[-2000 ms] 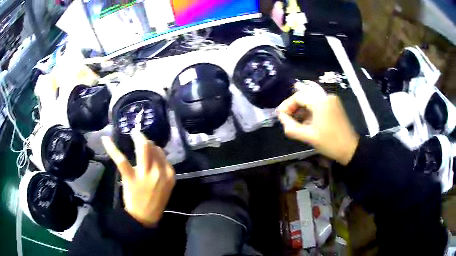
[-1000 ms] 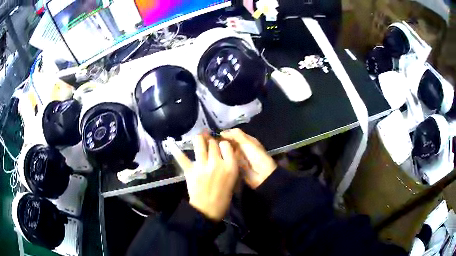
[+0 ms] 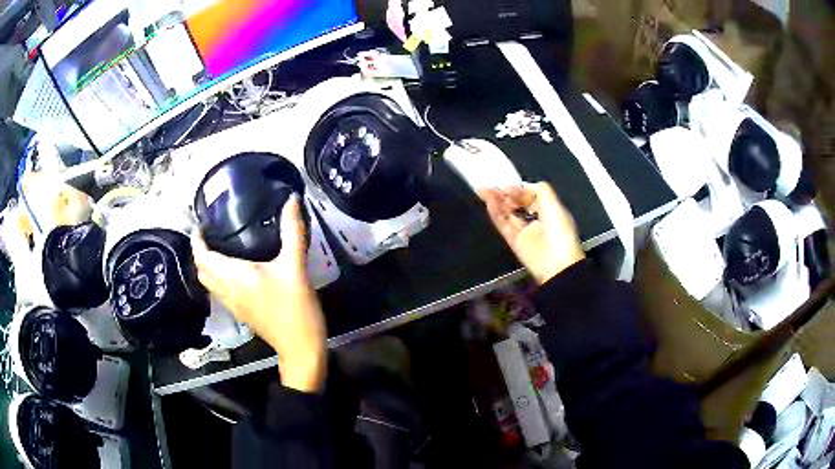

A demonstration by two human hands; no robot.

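Observation:
My left hand [image 3: 265, 291] is on the glossy black head of a white PTZ dome camera [image 3: 247, 197], thumb and fingers spread around its lower half. The camera stands on the black bench, its lens not showing. My right hand [image 3: 534, 227] is palm up near the mouse, fingers curled around a small dark item [image 3: 525, 214] that I cannot identify. Another PTZ camera [image 3: 362, 156] stands to the right with its lens and LED window showing. One more [image 3: 151, 286] stands to the left, also showing its lens window.
More cameras stand at far left. A white mouse [image 3: 483, 165], tiny white bits [image 3: 523, 125] and a long white strip [image 3: 572, 137] lie on the bench [image 3: 439, 266]. The monitor [image 3: 197, 55] is behind. A cardboard bin [image 3: 700, 321] with cameras is at right.
My hands have come apart. My left hand has moved left and up onto the black camera head. My right hand has moved right, near the mouse. The view has shifted.

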